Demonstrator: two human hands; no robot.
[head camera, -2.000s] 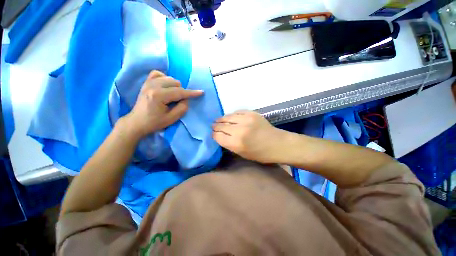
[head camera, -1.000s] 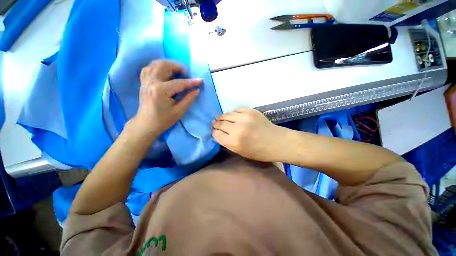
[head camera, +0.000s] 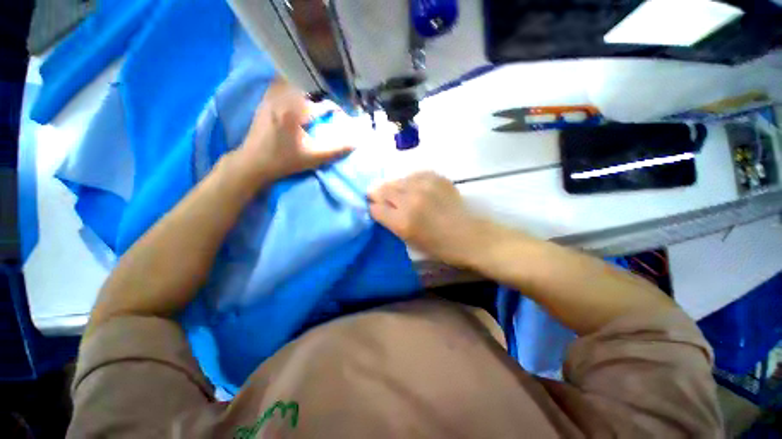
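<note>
A blue garment piece (head camera: 283, 249), bright blue on one side and paler on the other, lies across the table and hangs towards my lap. My left hand (head camera: 287, 137) lies on the cloth just left of the needle area, thumb stretched to the right. My right hand (head camera: 420, 210) pinches the cloth's edge in front of the needle area, fingertips closed on it. The sewing machine (head camera: 386, 51) stands over the far end of the cloth. A dark blue knob (head camera: 406, 135) is near the needle. Bright glare hides the needle and the cloth under it.
Thread snips (head camera: 549, 117) with an orange handle lie behind a black phone (head camera: 630, 159). A parts tray (head camera: 750, 163) is at the table's right end. Rolled blue cloth (head camera: 81, 77) lies at the far left. More blue cloth (head camera: 540, 334) hangs below the table. The machine's black panel (head camera: 617, 30) is above.
The view has tipped up, showing more of the machine. The cloth has been turned and folded over, its pale edge now between my hands. My left hand has moved nearer the needle area.
</note>
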